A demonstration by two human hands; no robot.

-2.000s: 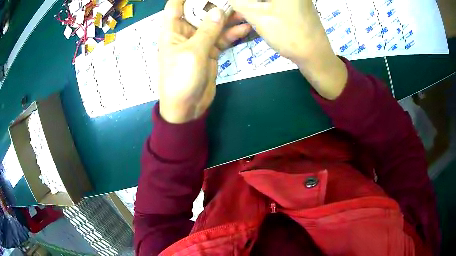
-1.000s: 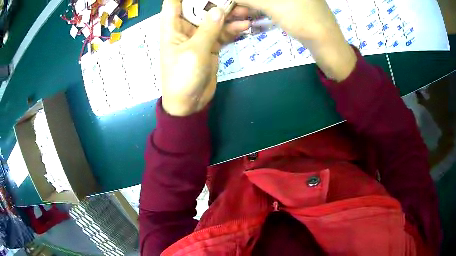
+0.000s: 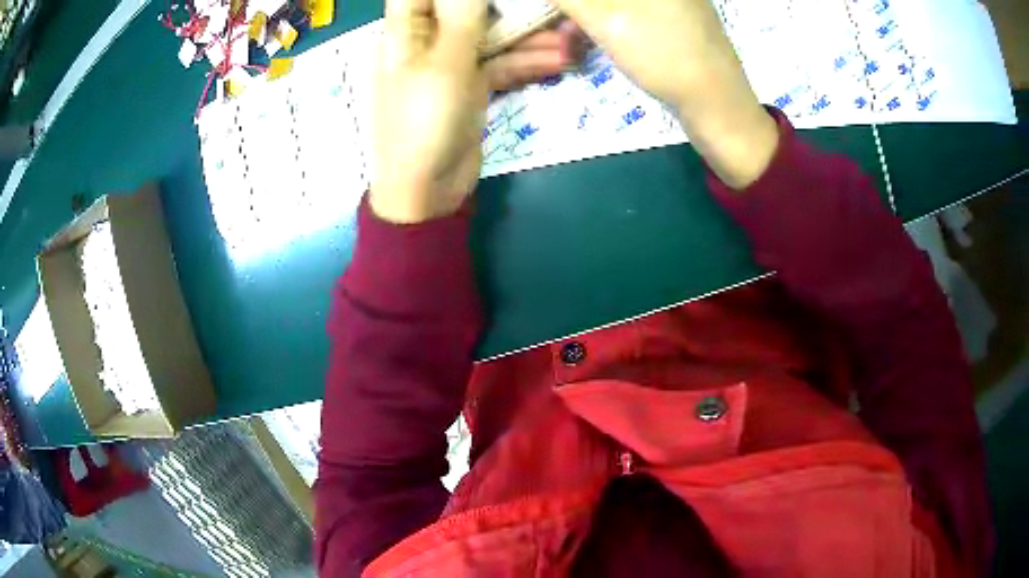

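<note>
My left hand point(image 3: 434, 113) is at the top of the view, its fingers partly cut off by the edge, and grips a cream plastic housing point(image 3: 517, 27). The housing is seen nearly edge-on between the hands and is mostly hidden. My right hand point(image 3: 660, 57) is at the housing's right side, its fingertips cut off or blurred, so its hold cannot be told. Under both hands lies the long white adhesive pad sheet point(image 3: 835, 68) with blue 3M marks; its left part is plain white.
A tangle of small wired components point(image 3: 243, 40) with red wires lies beyond the sheet's left end. An open cardboard box point(image 3: 169, 327) of white liner scraps point(image 3: 116, 327) is at left. The dark green bench's pale edge crosses in front of me.
The housing has turned from showing its face to nearly edge-on, and my left hand has moved slightly up. The box and component pile have shifted a little rightward in view.
</note>
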